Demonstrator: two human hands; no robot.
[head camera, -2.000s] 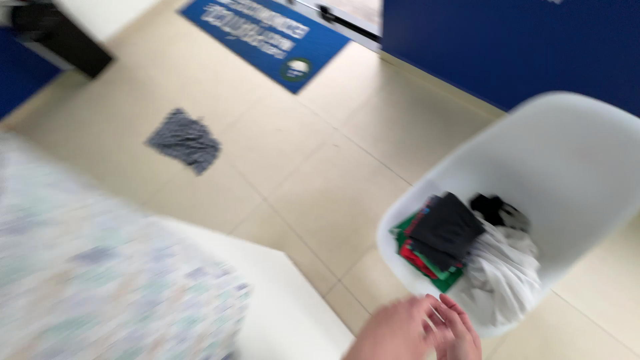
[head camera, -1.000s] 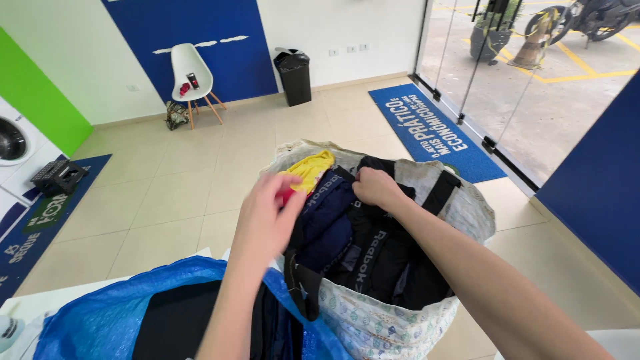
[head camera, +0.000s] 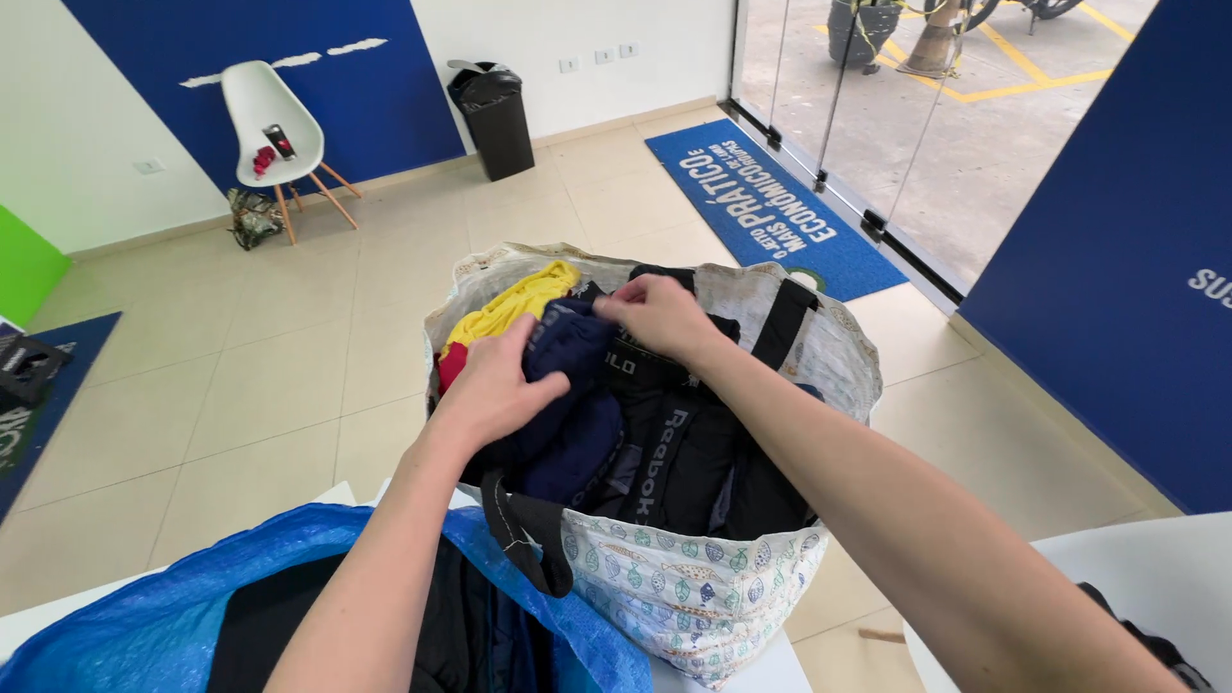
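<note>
A fish-patterned fabric bag with black handles stands full of dark clothes. Inside it, my left hand and my right hand both grip a navy blue garment, the left at its near-left side, the right at its upper right edge. Yellow cloth and a bit of red cloth lie at the bag's left side. Black garments with lettered waistbands fill the middle and right. A blue bag holding black clothes sits at the lower left, under my left forearm.
Both bags rest on a white surface. A white chair with dark items stands at the lower right. Farther off are another white chair, a black bin, a blue mat and glass doors.
The view has swung from the chair and floor to the bags. Since one second ago, my left hand has moved onto the navy garment, and more of the clothes beneath shows.
</note>
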